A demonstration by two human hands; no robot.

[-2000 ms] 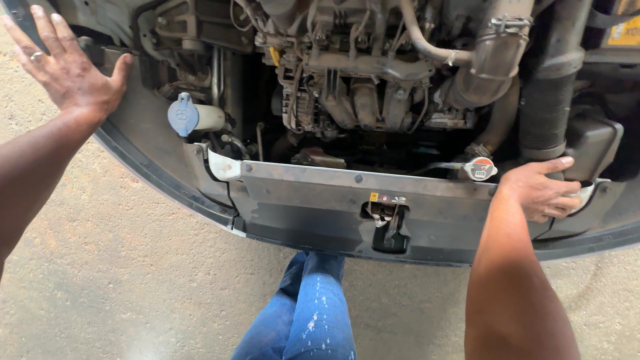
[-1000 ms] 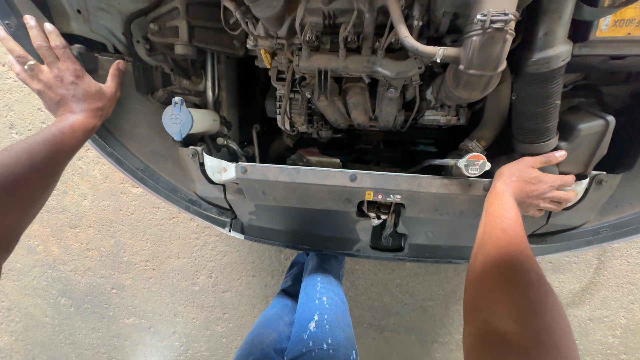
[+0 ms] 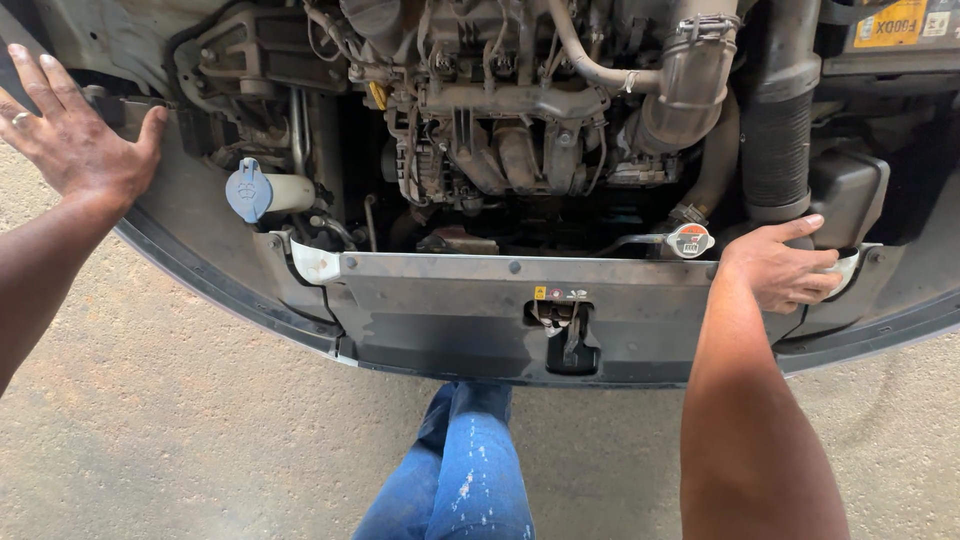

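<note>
My left hand [image 3: 82, 139], a ring on one finger, lies flat with fingers spread on the car's dark front edge at the far left. My right hand [image 3: 780, 266] rests on the right end of the plastic radiator cover panel [image 3: 450, 315], its thumb stretched out and its fingers bent, holding nothing that shows. Just left of it is the radiator cap [image 3: 691, 241]. The blue washer reservoir cap [image 3: 249, 190] sits on its pale filler neck between my hands. The hood latch [image 3: 571, 334] shows in an opening of the panel.
Behind the panel lies the dusty engine [image 3: 517, 112]. A ribbed air intake hose [image 3: 776, 142] and a black plastic box [image 3: 847, 195] stand near my right hand. The battery [image 3: 892, 34] is at the top right. Below are concrete floor [image 3: 187, 450] and my legs in jeans [image 3: 480, 465].
</note>
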